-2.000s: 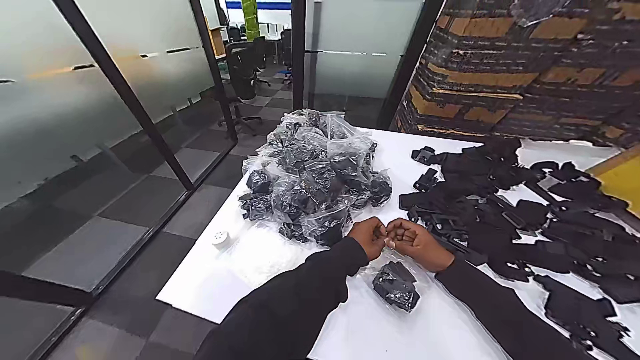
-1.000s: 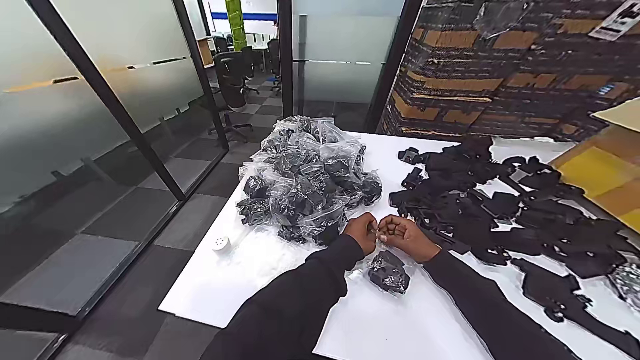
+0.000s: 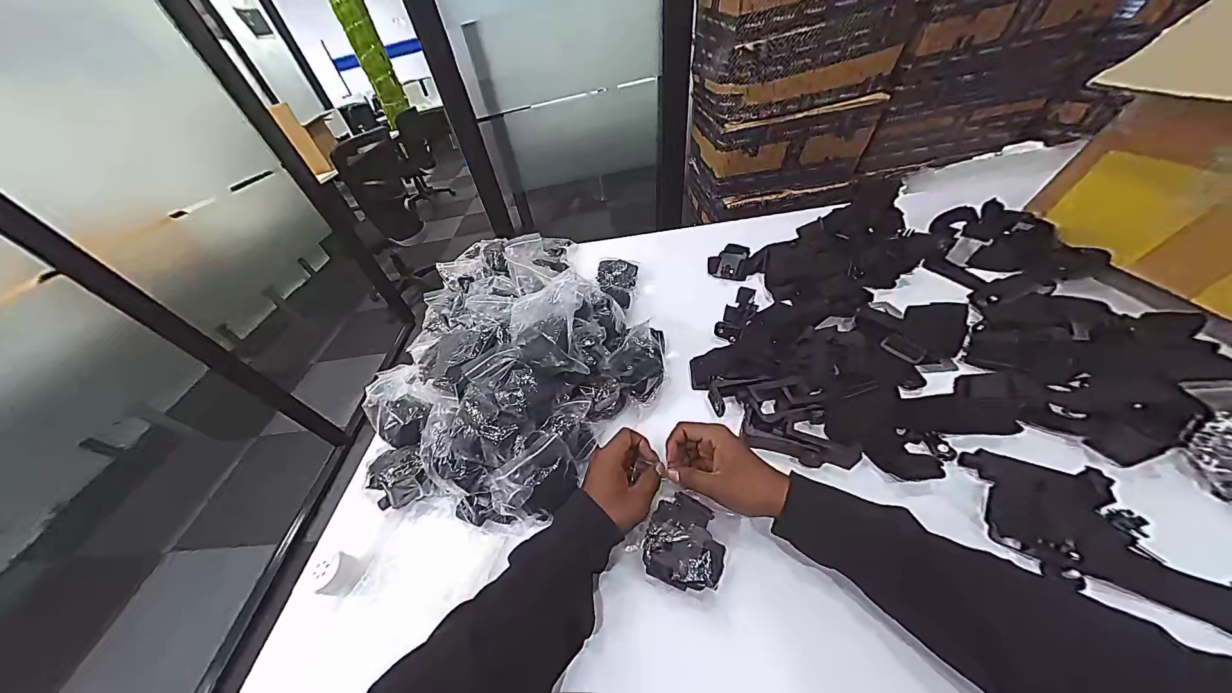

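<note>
My left hand and my right hand meet at the fingertips, pinching the top edge of a clear plastic bag. The bag, with a folded black item inside, lies on the white table just below my hands. Close to my left hand rises a heap of clear bags with black items in them. To the right of my right hand, unbagged black straps and fabric pieces with plastic fittings are spread out.
A small white cylinder with holes in its end lies at the white table's left edge. An open cardboard box stands at the right. Stacked wrapped cartons and frosted glass partitions stand behind; office chairs are beyond.
Both hands stay together at the bag's top edge. The camera view has shifted somewhat. Nothing has plainly been picked up or let go.
</note>
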